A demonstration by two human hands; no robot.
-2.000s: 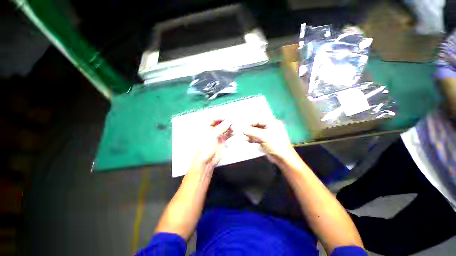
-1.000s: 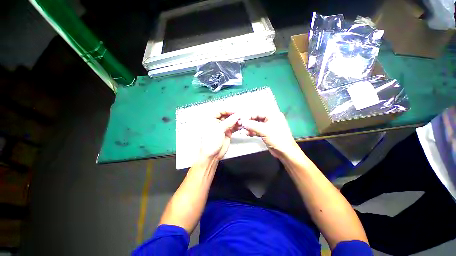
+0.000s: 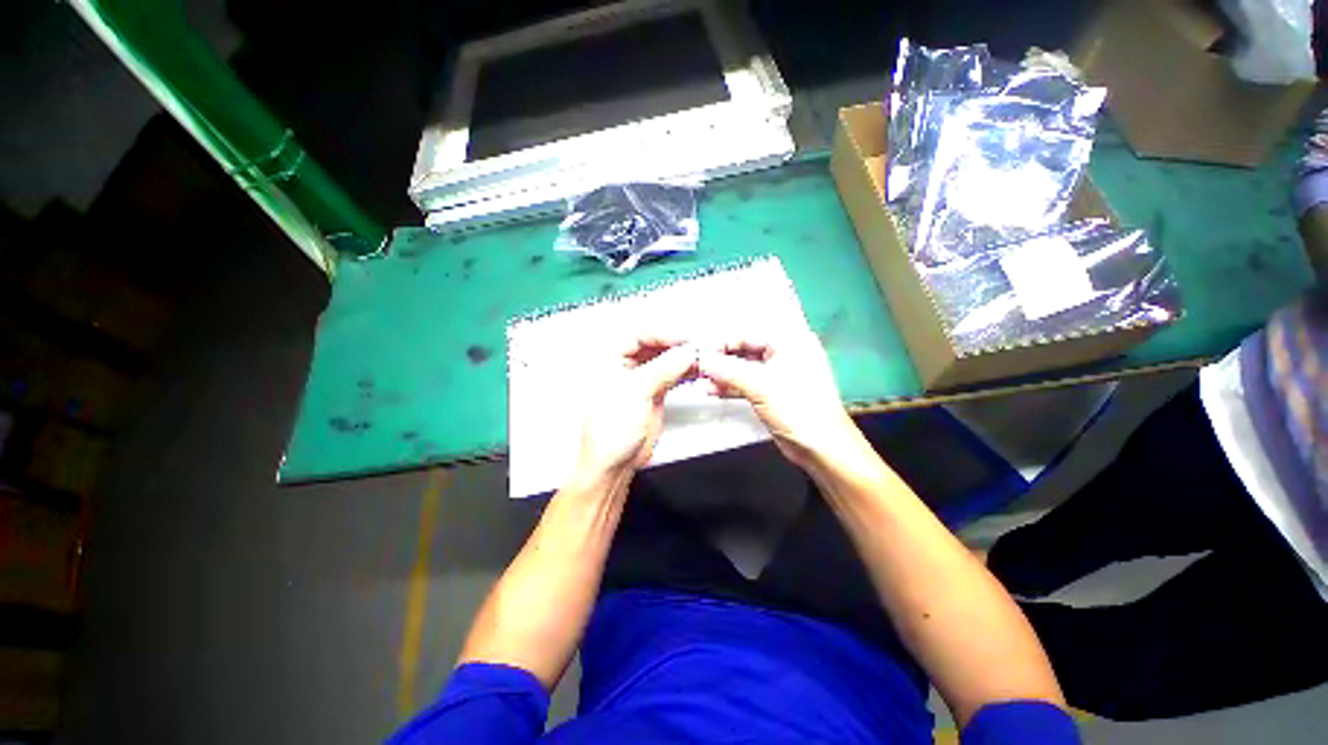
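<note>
A white spiral-bound notebook (image 3: 551,415) lies near the front edge of the green bench, its wire edge on the far side. My left hand (image 3: 637,400) and my right hand (image 3: 772,390) are above it, bare, thumbs and forefingers pinched together and meeting at the middle. A tiny part seems pinched between the fingertips; it is too small and too hidden to make out. A clear poly bag (image 3: 629,226) with dark contents lies beyond the notebook.
An open carton (image 3: 891,251) holds shiny bags with white labels at right. White-framed panels (image 3: 612,138) are stacked at the back. A green post (image 3: 277,160) stands back left. A closed box (image 3: 1194,102) is back right. A person (image 3: 1282,393) stands at far right.
My fingertips were apart two seconds ago, came together by one second ago, and remain together. The camera view has shifted slightly, and more of the person at right shows than one second ago.
</note>
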